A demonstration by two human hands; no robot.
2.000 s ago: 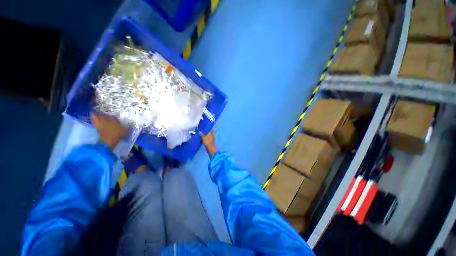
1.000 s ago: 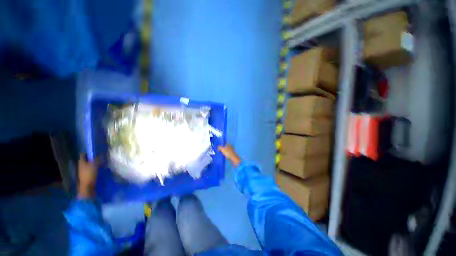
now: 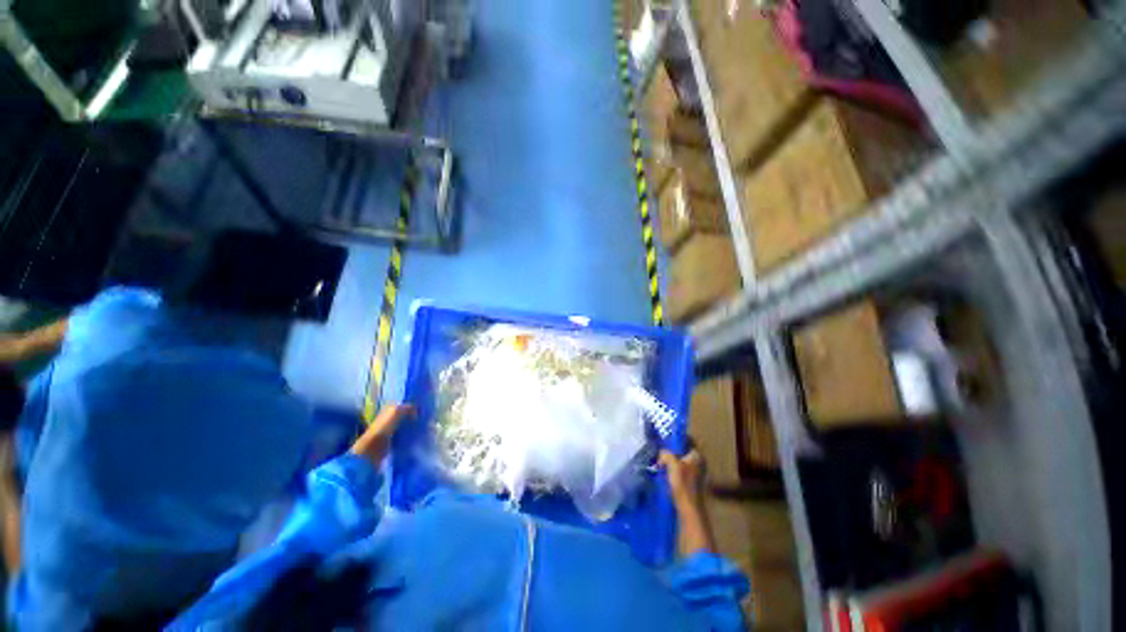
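Observation:
A blue plastic scrap bin (image 3: 553, 324) is held level in front of my body, low in the middle of the view. Tangled white and clear waste strips (image 3: 531, 407) fill it, with a small orange-red item near its far edge. My left hand (image 3: 385, 432) grips the bin's left side. My right hand (image 3: 683, 475) grips its right side near the near corner. The fingers under the rim are partly hidden. The near edge of the bin is partly hidden by my blue smock.
A person in blue (image 3: 161, 457) sits close on my left. Ahead left stands a metal-framed cart (image 3: 445, 185) near a white machine (image 3: 290, 87). Shelving (image 3: 772, 358) with cartons (image 3: 803, 185) lines the right. Blue floor (image 3: 531, 161) runs ahead between yellow-black tapes.
The bin has moved right and lower in view, still between both hands. The view has tilted up along the aisle, and the seated person, cart and machine now show.

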